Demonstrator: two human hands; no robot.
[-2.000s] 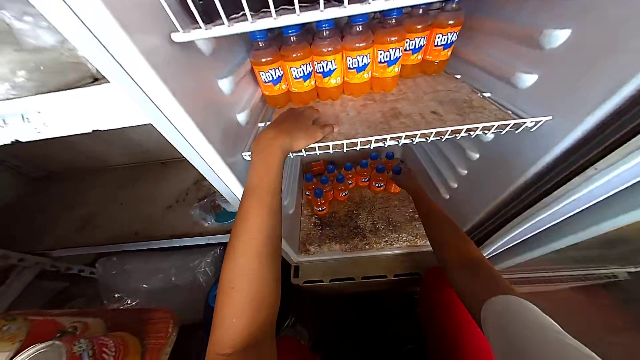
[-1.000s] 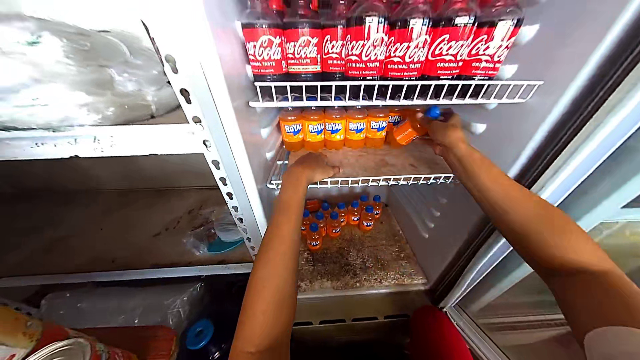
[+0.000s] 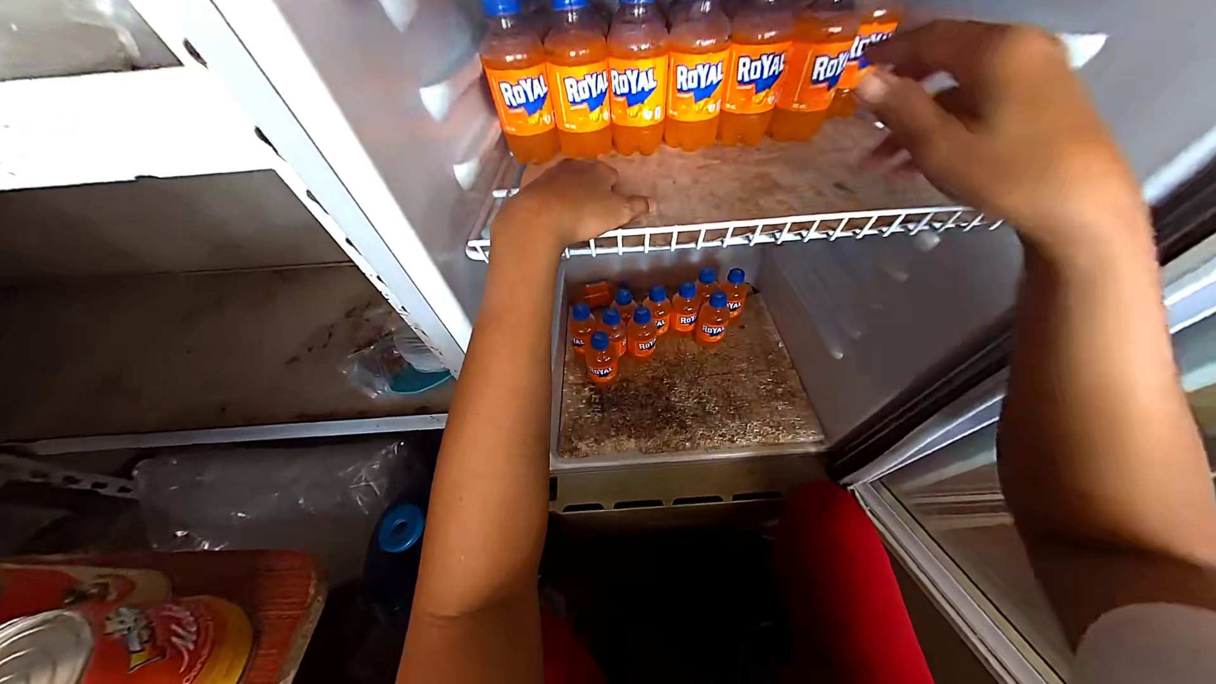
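A row of orange Royal soda bottles (image 3: 698,90) stands upright along the fridge's middle shelf. My left hand (image 3: 575,201) rests on that shelf near its front left, below the row, holding no bottle. At the row's right end my right hand (image 3: 936,109) is raised with thumb and fingers apart, beside the last bottle (image 3: 869,47), and nothing shows between them. Several smaller-looking Royal bottles (image 3: 643,332) with blue caps stand on the fridge floor, and one orange bottle (image 3: 598,294) lies on its side behind them.
The white wire shelf edge (image 3: 741,231) crosses below my hands. To the right is the fridge's glass door (image 3: 978,532). A metal rack (image 3: 228,437) with a plastic bag stands left. A red can (image 3: 142,636) lies at lower left, near a blue-capped container (image 3: 400,528).
A second ago my right hand held a tilted orange bottle at the row's right end; it has let go, and the bottle stands upright there. Fewer bottles stand below than two seconds ago. The view has tilted down.
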